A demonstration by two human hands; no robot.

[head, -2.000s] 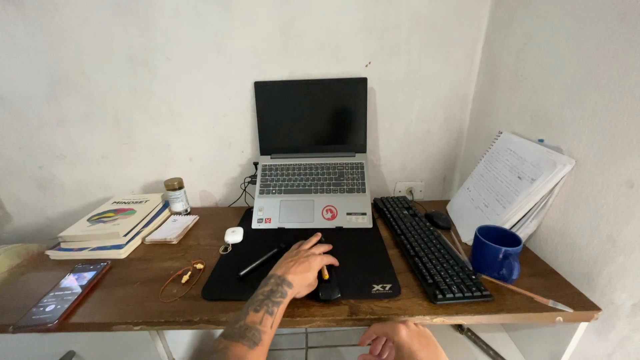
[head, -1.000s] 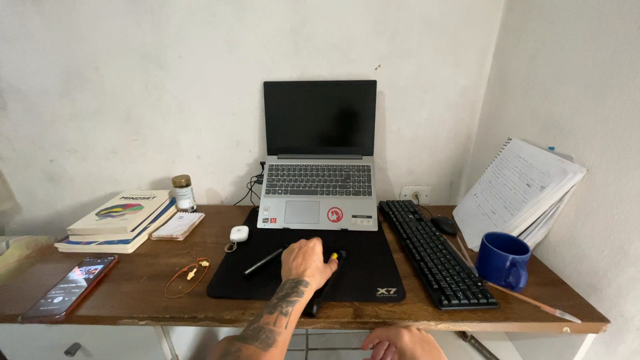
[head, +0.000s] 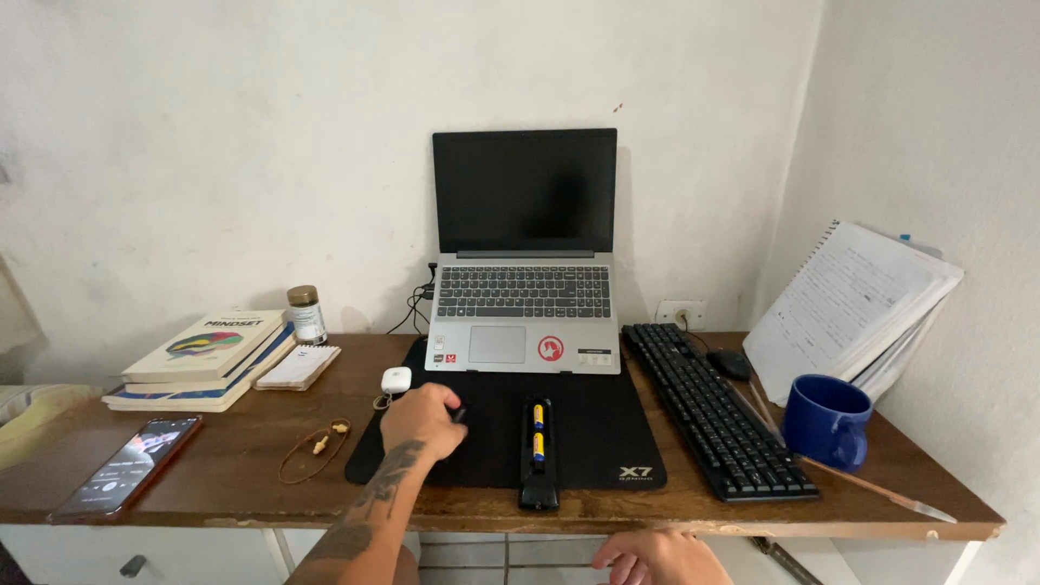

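Observation:
My left hand (head: 422, 422), on the tattooed arm, is over the left part of the black desk mat (head: 601, 455). Its fingers are closed around a slim black piece (head: 459, 415), mostly hidden by the hand. To its right lies a long black device (head: 539, 491) with an exposed compartment, its near end past the mat's front edge. Two yellow and blue cylindrical batteries (head: 538, 431) lie in line inside it. My right hand (head: 666, 556) is below the desk's front edge with curled fingers; no object shows in it.
The laptop (head: 524, 309) stands behind the mat, with white earbuds case (head: 396, 379) at its left. Cord (head: 305, 455), phone (head: 126, 467), books (head: 203, 357), notepad (head: 296, 367) and jar (head: 306, 315) are left. Keyboard (head: 715, 414), mouse (head: 729, 363), blue mug (head: 825, 418) and spiral notebook (head: 849, 301) are right.
My left hand has moved left from the black device to the slim black piece, which lay on the mat earlier. Both batteries in the device are now uncovered. My right hand remains below the desk edge.

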